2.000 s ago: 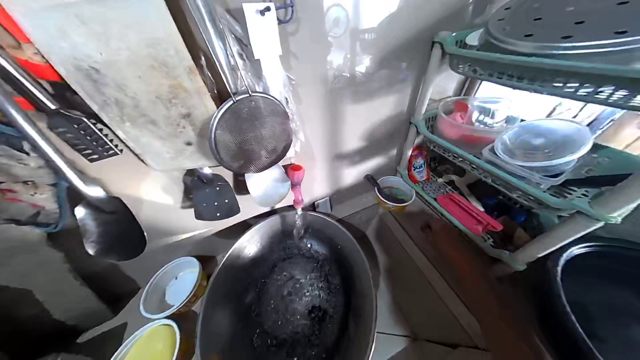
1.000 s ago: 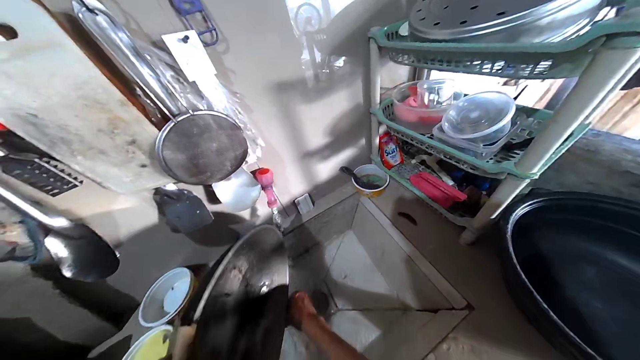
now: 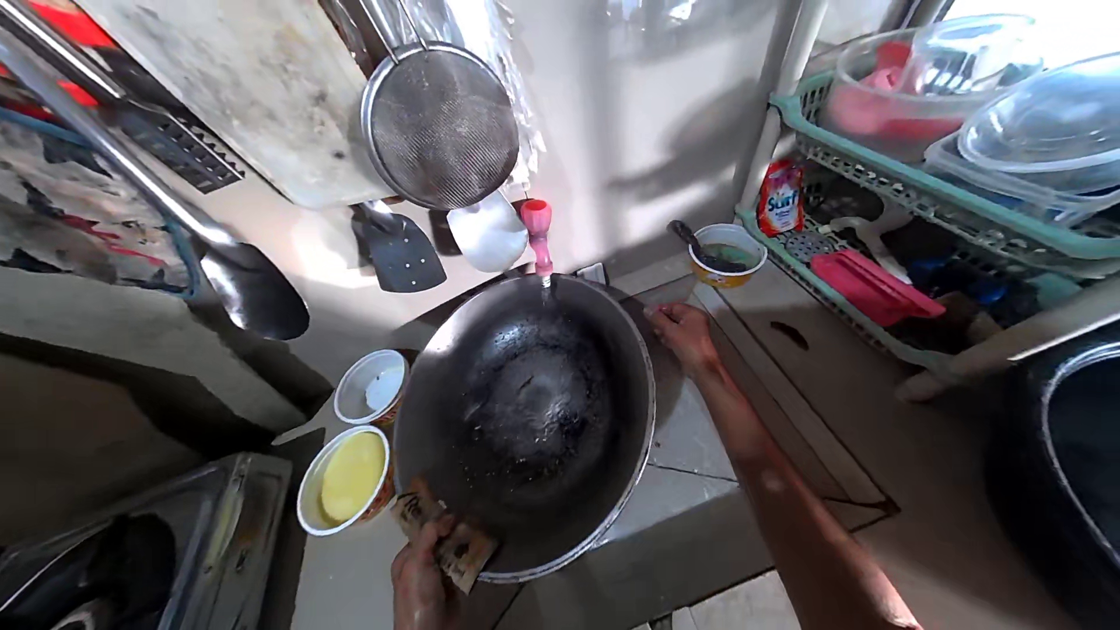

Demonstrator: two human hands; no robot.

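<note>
A large dark metal wok point(image 3: 534, 402) rests in the tiled sink with a little water in its bottom. My left hand point(image 3: 424, 569) grips its near left rim through a folded, printed piece of card or cloth point(image 3: 459, 551). Off the wok's upper right rim is my right hand point(image 3: 687, 332), fingers curled; whether it touches anything there I cannot tell. A faucet with a pink nozzle point(image 3: 540, 241) points down at the far rim, with a short thread of water below it. Right of the faucet, a white tub point(image 3: 726, 254) holds greenish liquid and a dark-handled tool.
Two tubs, one with something white point(image 3: 370, 388) and one with something yellow point(image 3: 350, 477), stand left. A strainer point(image 3: 442, 127), turners point(image 3: 398, 249) and a ladle point(image 3: 254, 289) hang on the wall. At right are a green plastic rack point(image 3: 927, 201) and a black basin point(image 3: 1050, 472).
The wok, tilted up on its side a second ago, now lies flatter under the faucet. My right hand has moved up from low in the sink. My left hand has come into clear view at the rim.
</note>
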